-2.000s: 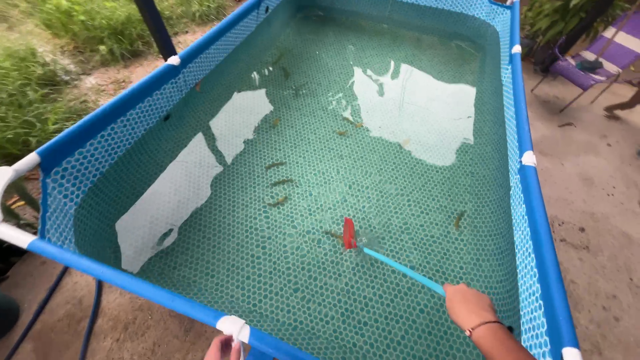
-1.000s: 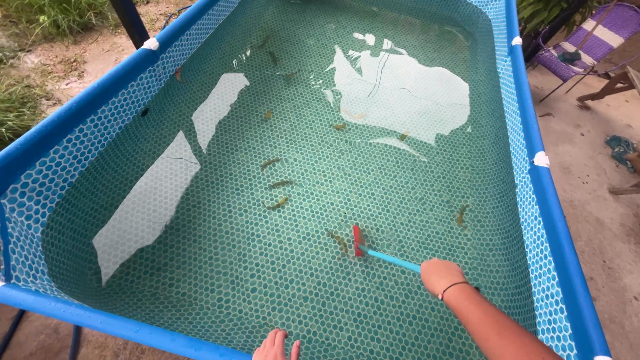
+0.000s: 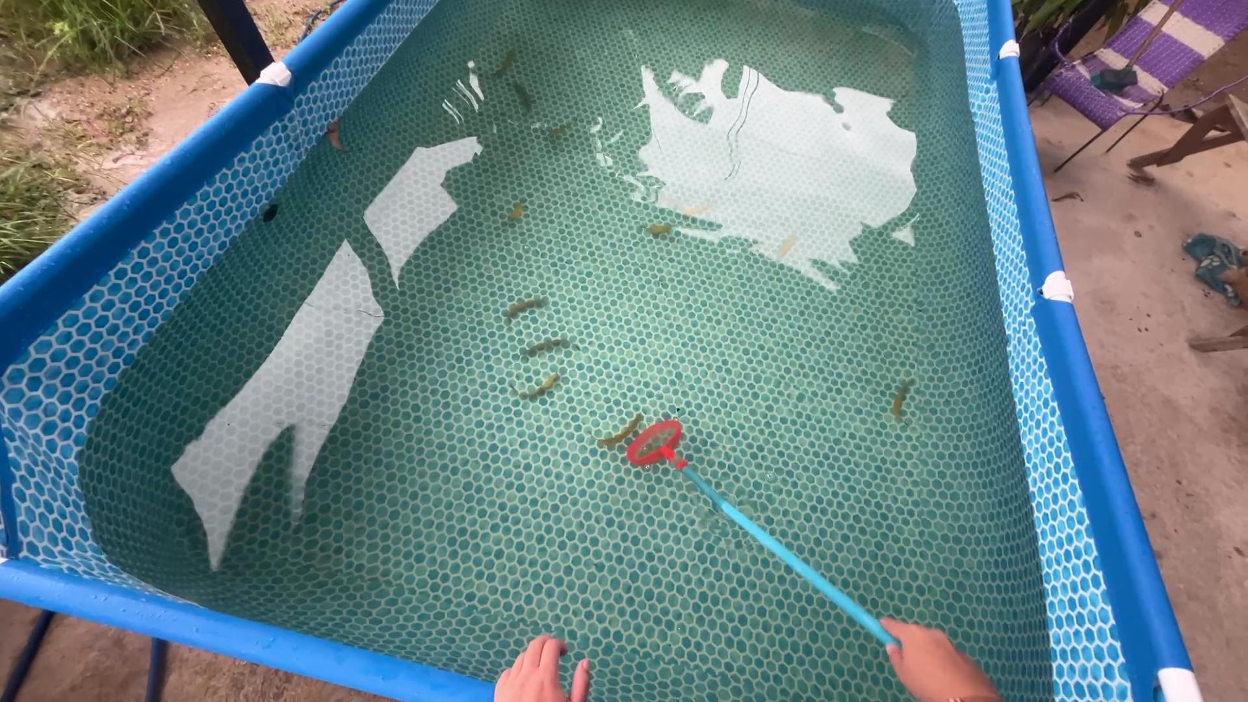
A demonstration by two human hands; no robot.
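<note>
My right hand, at the lower right, grips the blue handle of a small net. The net's red hoop is in the water near the pool's middle, tilted, close beside a curled brown leaf or pod. My left hand holds nothing at the near rim, fingers spread and partly cut off by the frame's bottom. Several similar brown pieces lie in the water to the left of the hoop, and one more is at the right.
The frame pool has a blue tube rim with white joints and a honeycomb-patterned liner. Bright reflections cover parts of the water. A purple and white chair and a dark cloth are on the ground at right; grass grows at left.
The net's hoop, seen nearly edge-on before, now shows its oval opening. My right hand has moved lower in the view, and more of the blue handle shows.
</note>
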